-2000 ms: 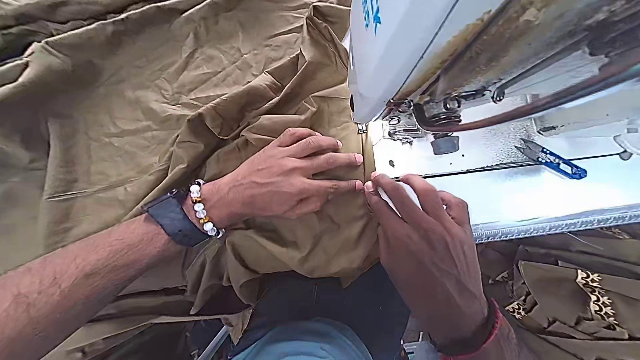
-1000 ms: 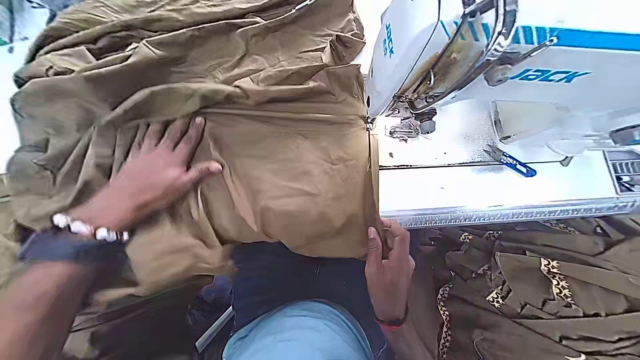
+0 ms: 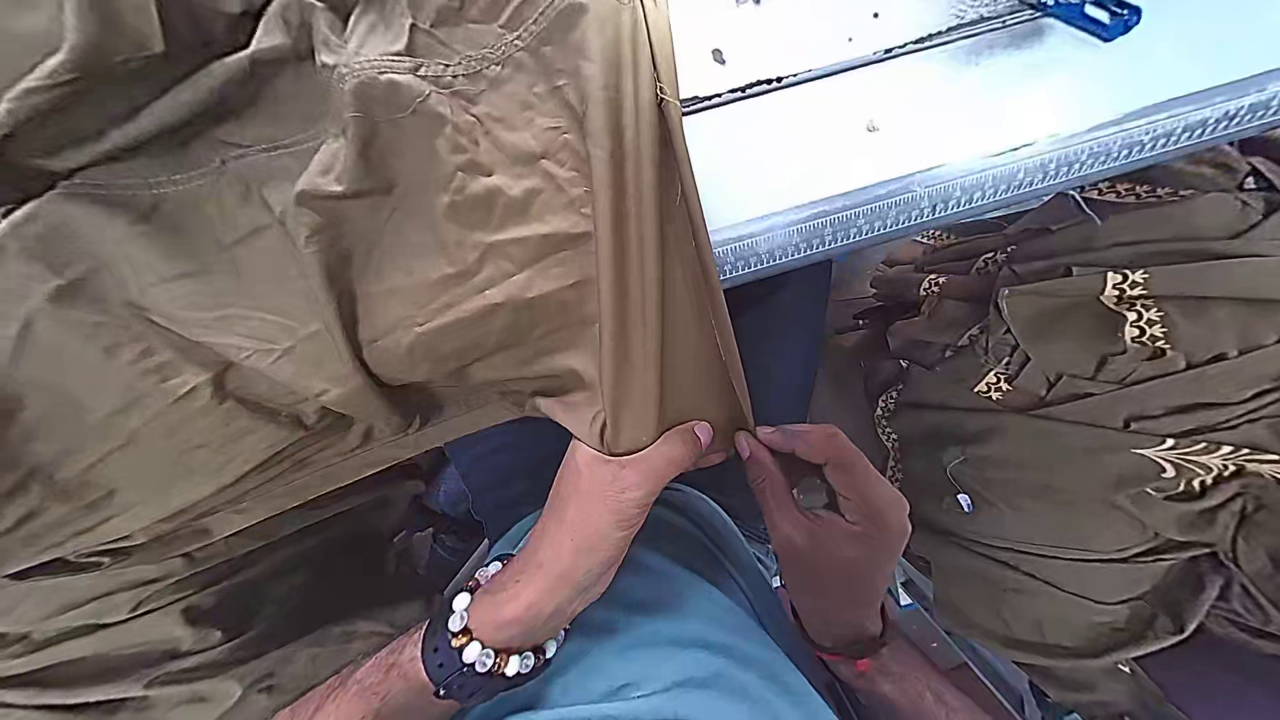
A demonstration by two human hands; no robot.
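Observation:
A wrinkled olive-brown cloth (image 3: 480, 230) spreads over the left side of the view and hangs over the front edge of the sewing table. My left hand (image 3: 620, 490), with a beaded bracelet and a dark band at the wrist, holds the cloth's lower right corner, thumb on top and most fingers hidden beneath. Just right of it, my right hand (image 3: 830, 510) pinches the tip of the same corner between thumb and forefinger. The cloth's right edge is folded over in a long strip, with loose threads near its top.
The white sewing table (image 3: 850, 150) has a measuring scale (image 3: 960, 195) along its front edge. Blue-handled thread snips (image 3: 1095, 15) lie at the top right. Dark brown cloth with cream embroidery (image 3: 1060, 400) is heaped at the right, with a small white tag on it.
My left hand has come from flat on the cloth at the left to its lower right corner, beside my right hand. The view has shifted down, so the sewing machine is out of sight.

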